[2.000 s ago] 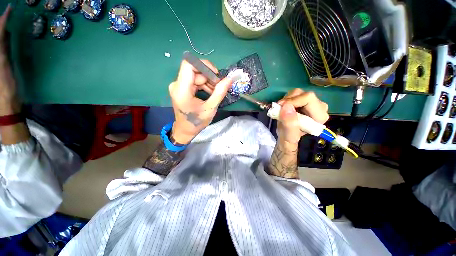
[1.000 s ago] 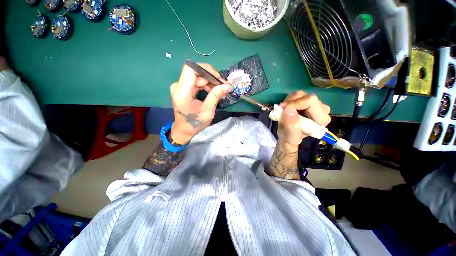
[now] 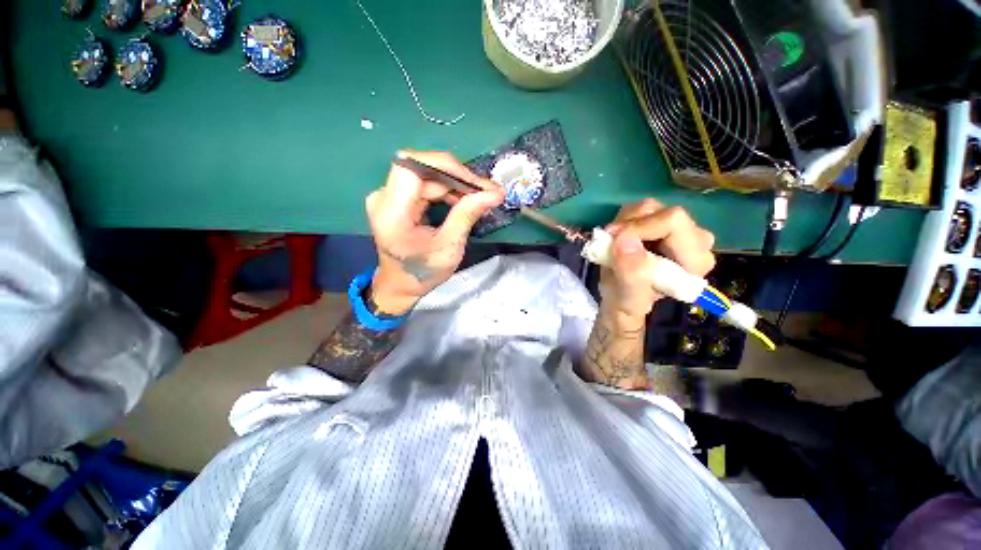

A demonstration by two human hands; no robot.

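Observation:
A round circuit board (image 3: 520,178) with a silvery top and blue edge lies on a dark rectangular block (image 3: 558,161) on the green mat. My left hand (image 3: 425,220) holds dark grey tweezers (image 3: 439,173), with its fingertips at the board's left edge. My right hand (image 3: 654,255) holds the white handle of a soldering iron (image 3: 669,279). The iron's metal shaft points up and left, and its tip is at the board's lower edge. Whether the tip touches the board is too small to tell.
Several round boards (image 3: 268,47) lie at the upper left. A thin silvery wire (image 3: 410,81) lies behind my left hand. A cup of silvery bits (image 3: 524,67), a black fan (image 3: 694,97), a yellow square plate (image 3: 907,156) and a white tray (image 3: 934,252) stand toward the right. A person's sleeve (image 3: 70,312) is at left.
The tweezers in my left hand have tilted flatter, and their rear end has come lower. The neighbouring person's hand has left the view at left. My right hand has barely moved.

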